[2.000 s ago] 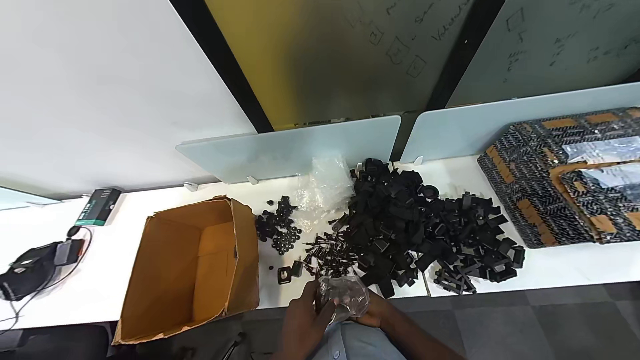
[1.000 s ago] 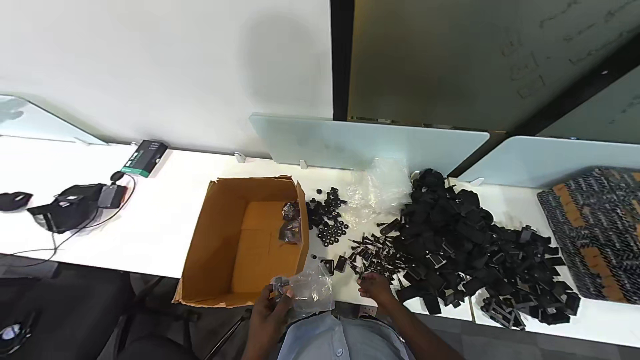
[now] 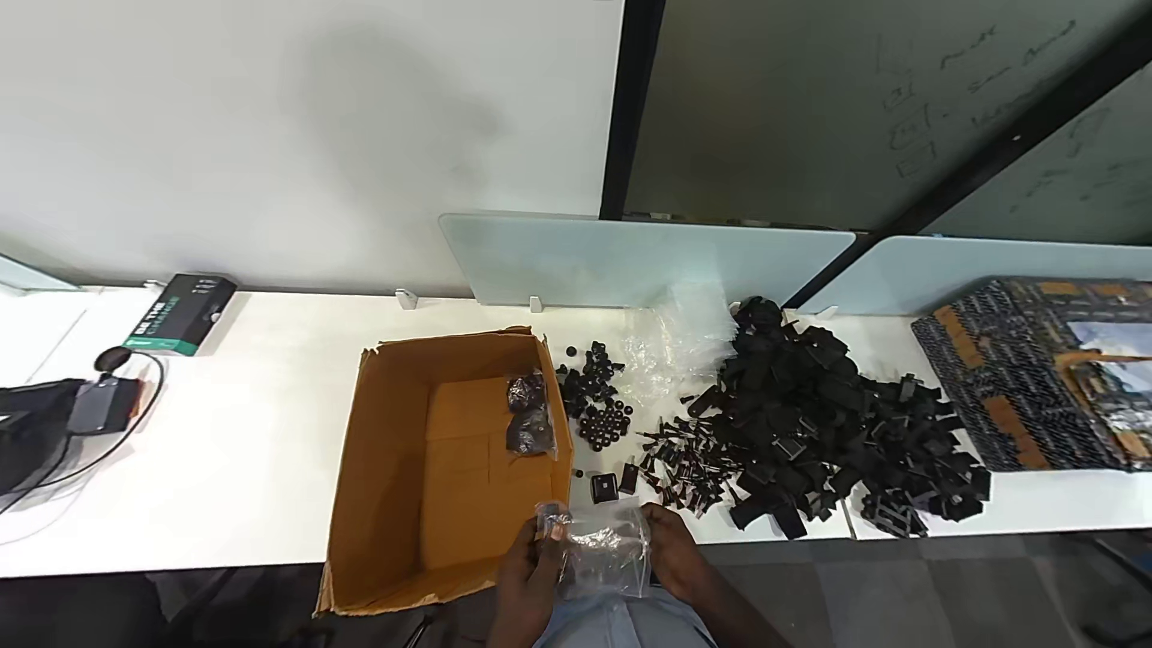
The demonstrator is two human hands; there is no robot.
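Note:
Near the table's front edge, my left hand [image 3: 533, 562] grips one side of a clear plastic bag [image 3: 605, 547]. My right hand [image 3: 670, 547] holds the bag's other side. Just beyond it lie small square black parts [image 3: 604, 488]. A heap of screw-like pieces [image 3: 688, 463] is to their right, and small round black parts [image 3: 604, 424] lie farther back. The open cardboard box [image 3: 346, 468] stands left of my hands, with filled clear bags [image 3: 529, 430] inside. To the right is a large pile of black plastic parts [image 3: 810, 414].
Clear plastic bags [image 3: 684, 337] lie behind the small parts, near a low divider panel [image 3: 630, 261]. A large wrapped package [image 3: 1017, 387] is at far right. At left are a black and green box [image 3: 183, 315] and a black device with a cable [image 3: 103, 405].
One second ago my right hand was over the screw-like pieces, away from the bag; now it holds the bag's right side. The view has shifted left since the first frame.

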